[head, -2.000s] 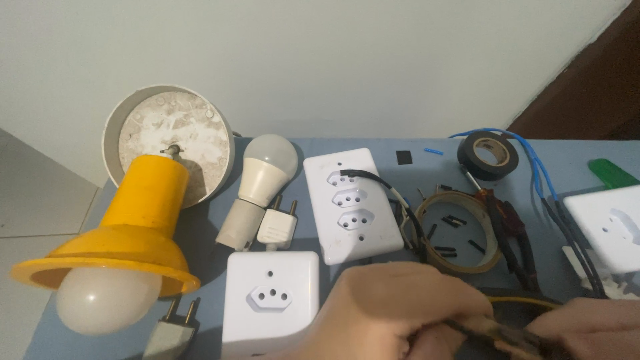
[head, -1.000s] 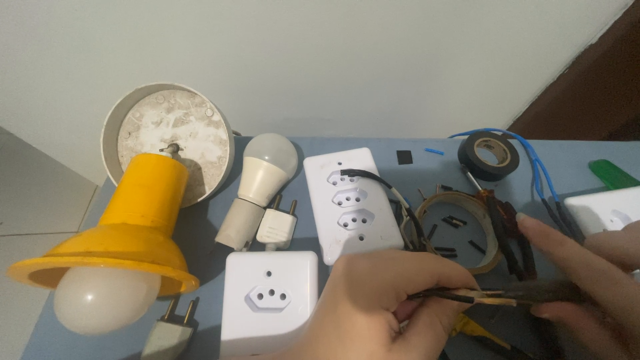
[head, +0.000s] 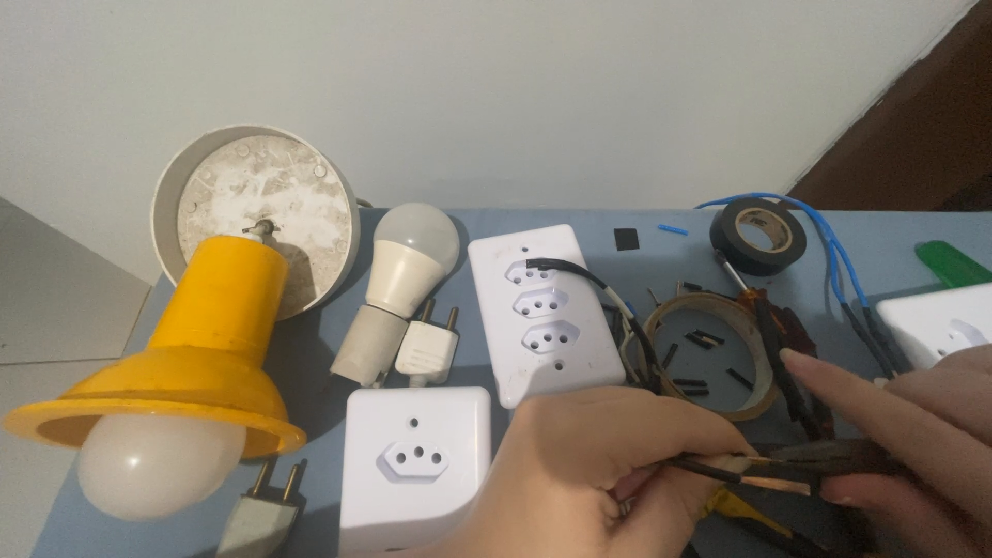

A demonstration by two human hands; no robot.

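Note:
My left hand (head: 612, 473) pinches a black-sheathed electrical wire (head: 701, 470) whose stripped copper end points right. A second stripped conductor lies just above it at my fingertips. My right hand (head: 899, 449) grips a dark metal hand tool (head: 837, 456), seemingly pliers, with its tip at that upper conductor; its index finger is extended over the tool. Below my left fingertips, a yellow and black handle (head: 748, 515) is partly hidden. Behind my left hand stands a white triple socket plate (head: 546, 310), with a black cable (head: 593, 283) lying across its face.
At left are a yellow lamp (head: 217, 310) with a bulb, another bulb (head: 415, 256), two plugs (head: 428, 349) and a single socket (head: 418, 496). Around my right hand lie a tape ring (head: 663, 310) with black scraps, black tape (head: 725, 232), a screwdriver (head: 775, 349), blue wires (head: 833, 248) and another socket (head: 922, 318).
My right hand has moved from low beside the left one to the wire ends, its index finger now extended. The stripped copper, hard to see two seconds ago, now shows plainly.

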